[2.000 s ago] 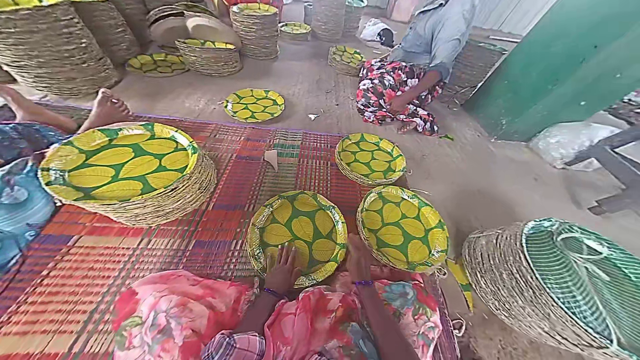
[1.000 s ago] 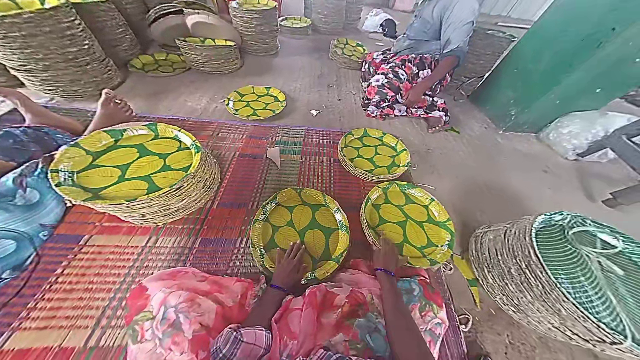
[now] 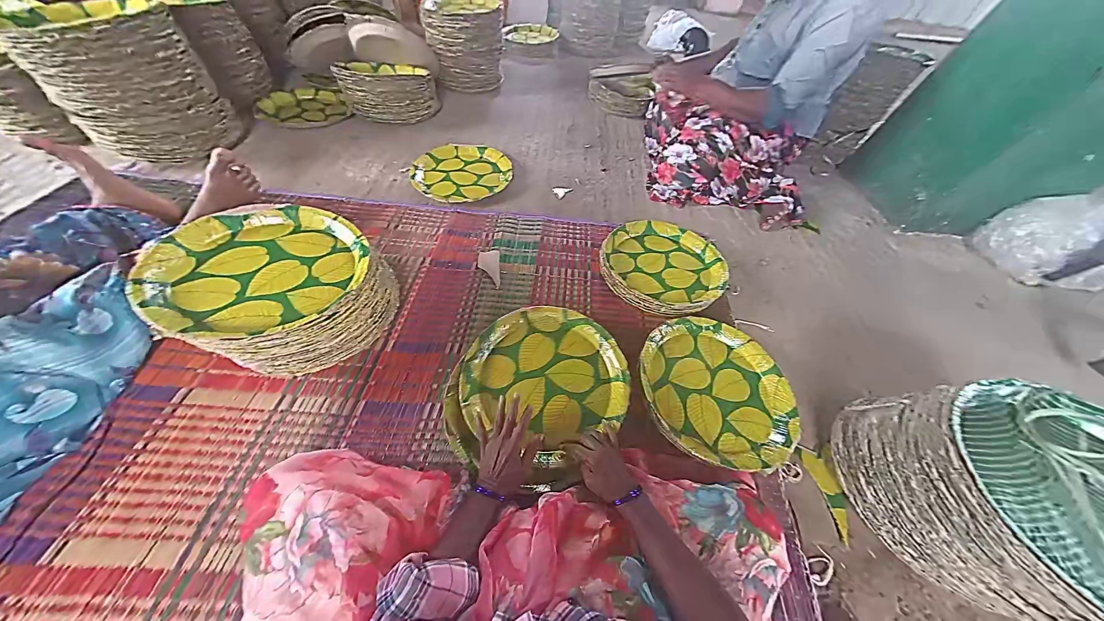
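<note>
A round plate with a yellow-and-green leaf pattern [image 3: 569,366] lies before me, slightly offset over another such plate. My left hand [image 3: 507,444] rests on its lower left part with spread fingers. At its lower right edge is my right hand [image 3: 606,466], fingers bent over the rim; whether they grip it is unclear. Just right of it stands a second leaf-patterned plate pile [image 3: 720,392], with a small stack of the same plates [image 3: 662,267] behind. A taller stack [image 3: 250,272] with rope-like sides sits to the left on the woven mat [image 3: 414,345].
At right is a stack with a green, string-tied top [image 3: 897,483]. One leaf-patterned plate [image 3: 461,172] lies beyond the mat. A person [image 3: 733,112] sits at back right; another person's feet [image 3: 224,181] are at left. Tall stacks [image 3: 129,86] stand at back left.
My right hand has moved left, from the right-hand plate pile to the middle plate's lower edge. The middle plate now sits offset over another. The seated person's arms are raised higher.
</note>
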